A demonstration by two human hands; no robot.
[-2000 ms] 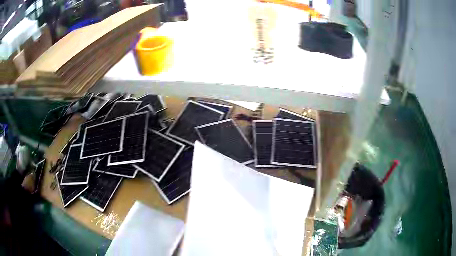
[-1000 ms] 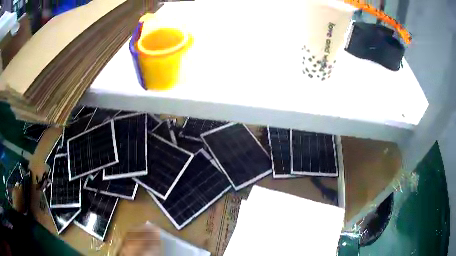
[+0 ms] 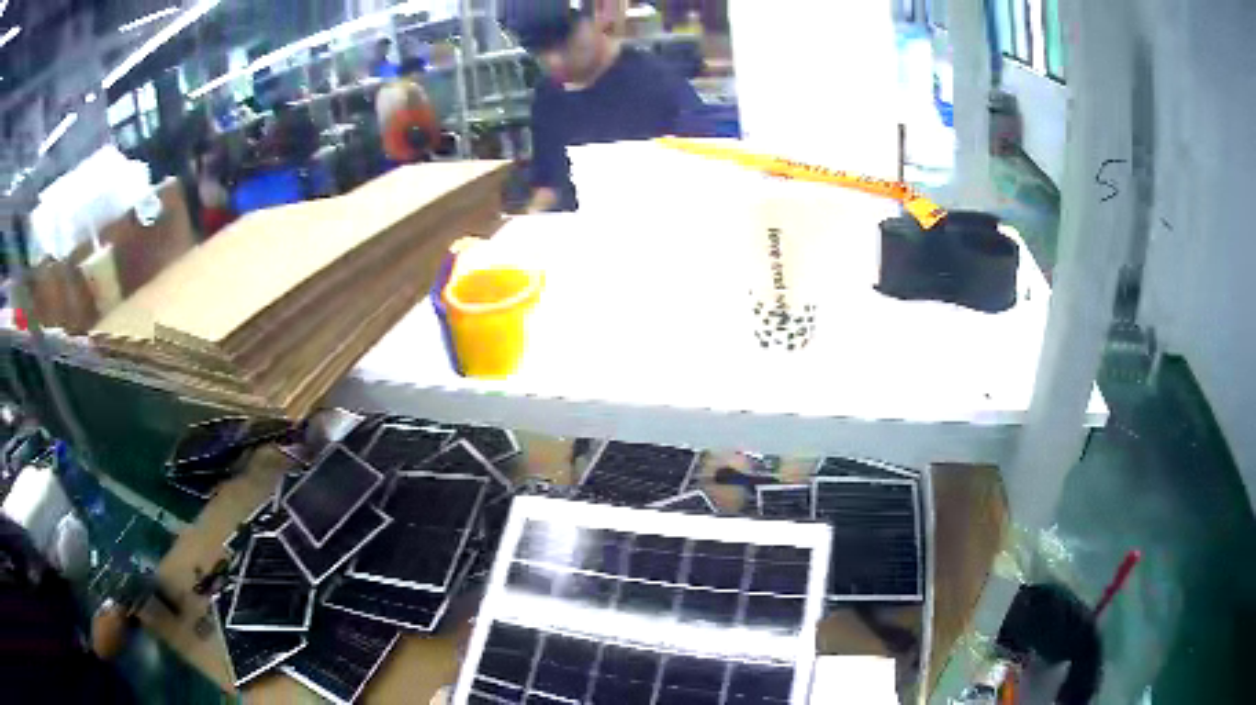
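Note:
A solar panel [image 3: 647,585] with a white border and pale grid lines fills the lower middle, large and close, with glare across it. Its lower end is cut off by the frame edge. Neither my left hand nor my right hand is in view, so what holds or supports the panel is hidden. Smaller-looking black panels [image 3: 413,530] lie heaped at left on brown cardboard [image 3: 540,461]. Another panel [image 3: 868,537] lies at right. A bright white edge, perhaps a protective sleeve [image 3: 857,678], shows at the bottom.
A raised white shelf [image 3: 647,372] holds a cardboard stack [image 3: 317,282], yellow cup [image 3: 489,324], dotted drink cup [image 3: 782,296] and black case [image 3: 950,262]. A person [image 3: 599,103] is behind it; another person's hand [image 3: 110,627] is at lower left. A black-lined bin [image 3: 1054,640] stands lower right.
The view has tilted up, showing the person behind the shelf. The large panel now covers the front, where white sleeves showed before. The blurred hand at the bottom one second ago is gone from view.

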